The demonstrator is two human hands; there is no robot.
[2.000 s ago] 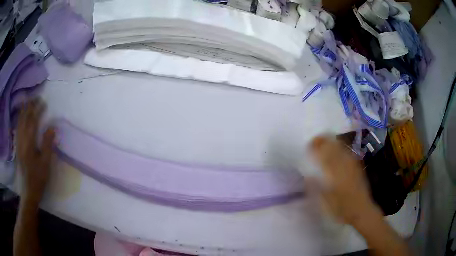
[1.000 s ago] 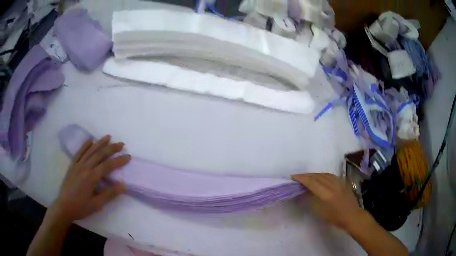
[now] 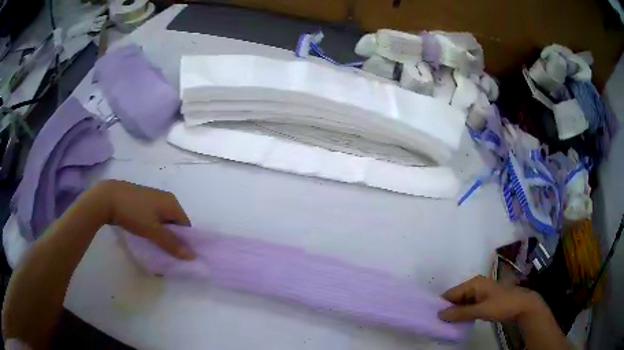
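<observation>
A stack of long lilac cut pieces lies across the front of the white table, slanting down to the right, its layered edges showing and slightly blurred. My left hand grips the stack near its left end, fingers over the upper edge. My right hand pinches the right end between thumb and fingers. The far left tip of the stack is faint and blurred under my left hand.
Behind lies a thick stack of curved white strips. A lilac folded bundle and a draped lilac pile are at left. Blue-and-white striped strips, white rolls and a yellow-orange ribbed object are at right.
The lilac stack, earlier curved with its edge fanned at the front, now lies straighter with layered edges facing up. Both hands now grip it; my left hand has turned over its upper edge. The view has shifted.
</observation>
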